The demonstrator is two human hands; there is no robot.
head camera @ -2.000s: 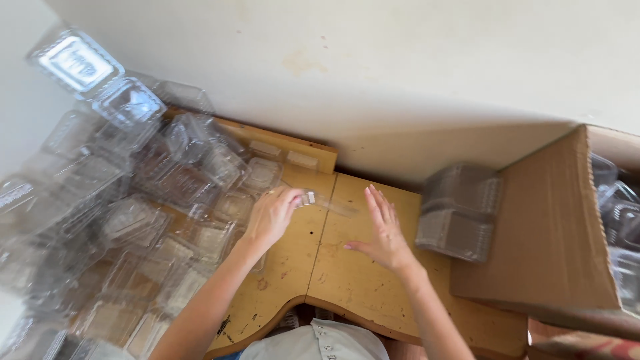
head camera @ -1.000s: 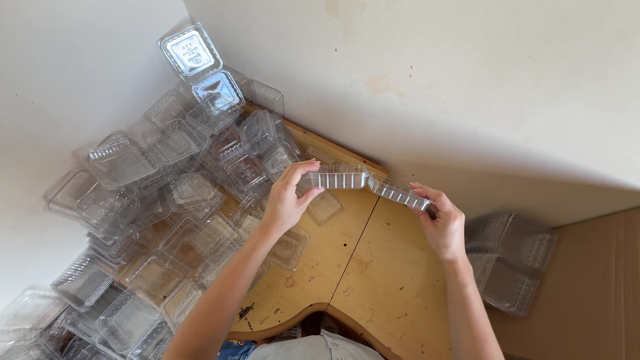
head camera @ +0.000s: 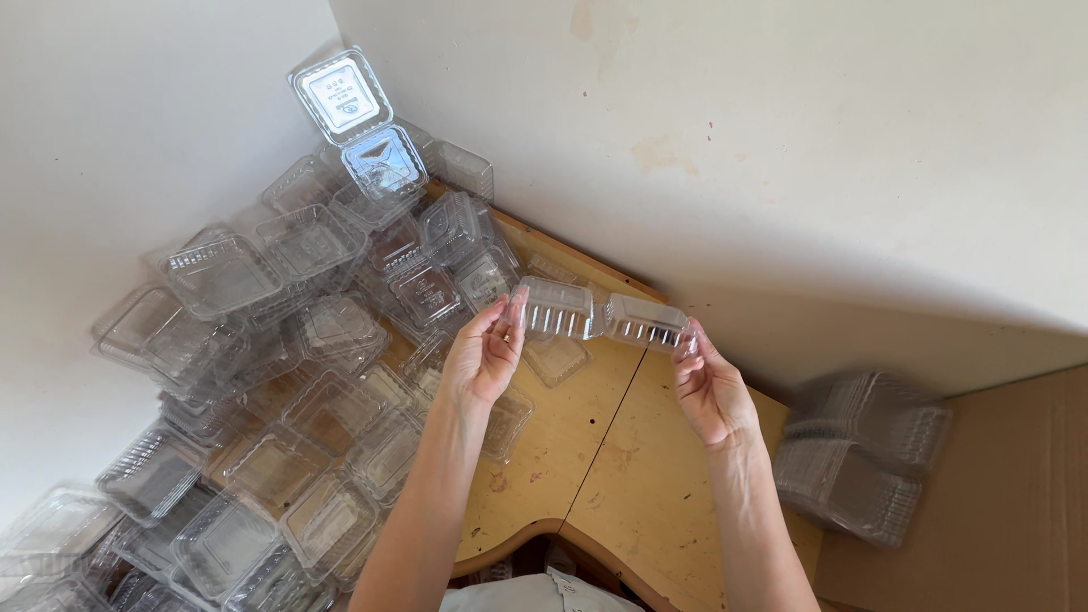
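Note:
A clear plastic hinged container (head camera: 557, 308) is spread open in the air above the yellow wooden table (head camera: 625, 450). Its left half is pinched at the outer end by my left hand (head camera: 491, 348), and its right half by my right hand (head camera: 710, 382). The ribbed side walls of both halves face me, with the hinge between them. To the right of my right hand stands a nested stack of open clear containers (head camera: 863, 455). Left of my left hand lies a large heap of loose clear containers (head camera: 310, 242), many of them open.
White walls (head camera: 765, 153) meet in a corner behind the table. A brown cardboard box (head camera: 994, 484) stands at the right. A wooden strip (head camera: 586, 259) runs along the table's back edge, and the near edge curves inward (head camera: 544, 524) in front of my body.
Two seconds ago my hands were apart, with a blurred clear piece at the left one; now both hold the open container. Since one second ago it has tipped, showing more of its flat faces.

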